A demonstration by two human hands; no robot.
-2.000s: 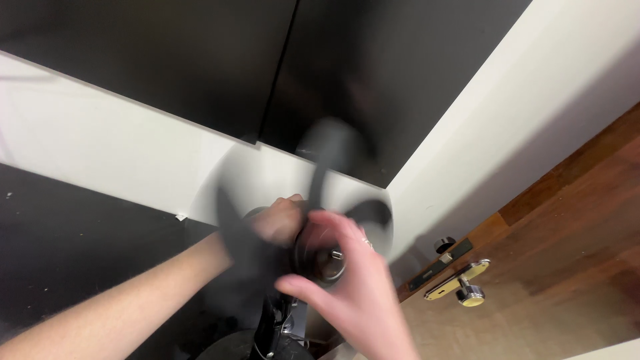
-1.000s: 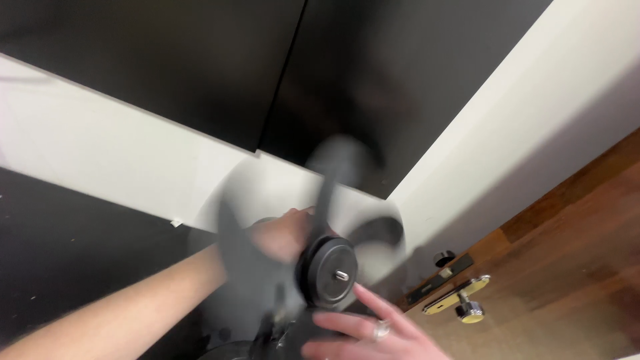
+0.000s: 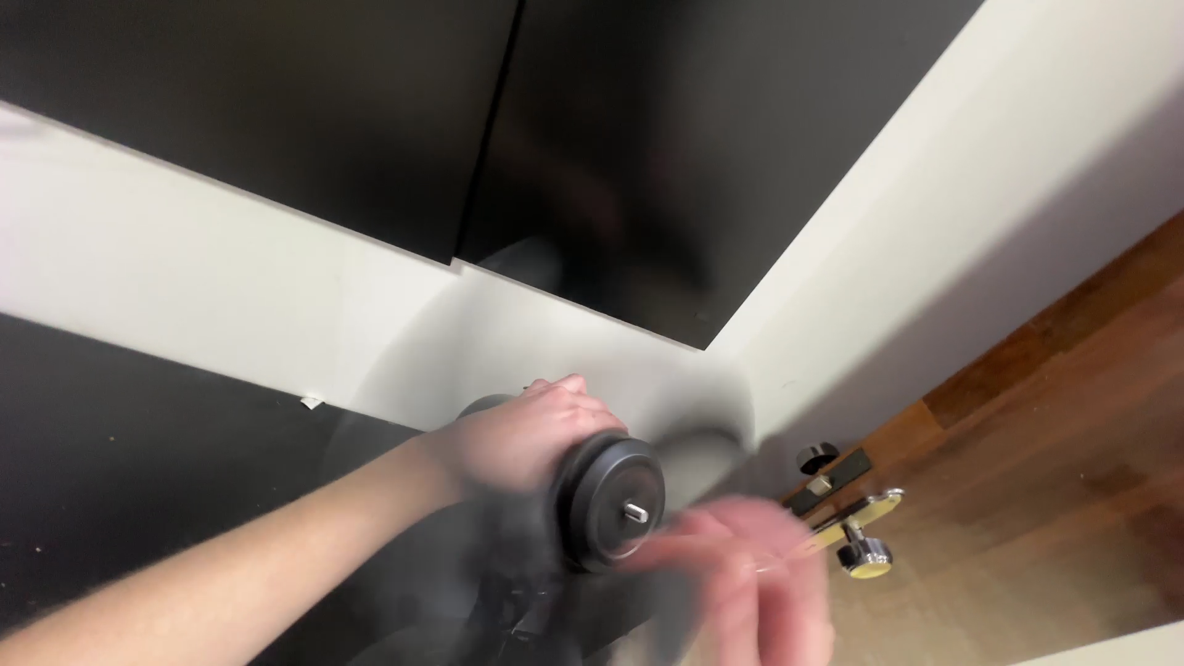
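Note:
A black round hub or cap with a short metal shaft at its centre [image 3: 610, 504] sits near the middle of the head view, on what looks like an electric fan. Around it lie large, see-through grey blurs shaped like fan blades. My left hand [image 3: 555, 425] is closed over the part just behind the hub, its fingers partly hidden. At the lower right of the hub is my right hand [image 3: 749, 573], strongly blurred, with its fingertips near the hub's lower rim; whether they touch it cannot be told. Below the hub, the dark stand [image 3: 523, 610] is blurred.
Black cabinet doors [image 3: 592, 157] hang above, over a white wall [image 3: 231, 250]. A dark surface [image 3: 139, 462] lies at the left, with a small white scrap [image 3: 312, 402] at its edge. On the right stands a wooden door [image 3: 1064, 444] with a metal knob [image 3: 865, 555] and a latch.
Two seconds ago my right hand was over the front of the hub; by one second ago it had come away to the lower right. My left hand stays behind the hub.

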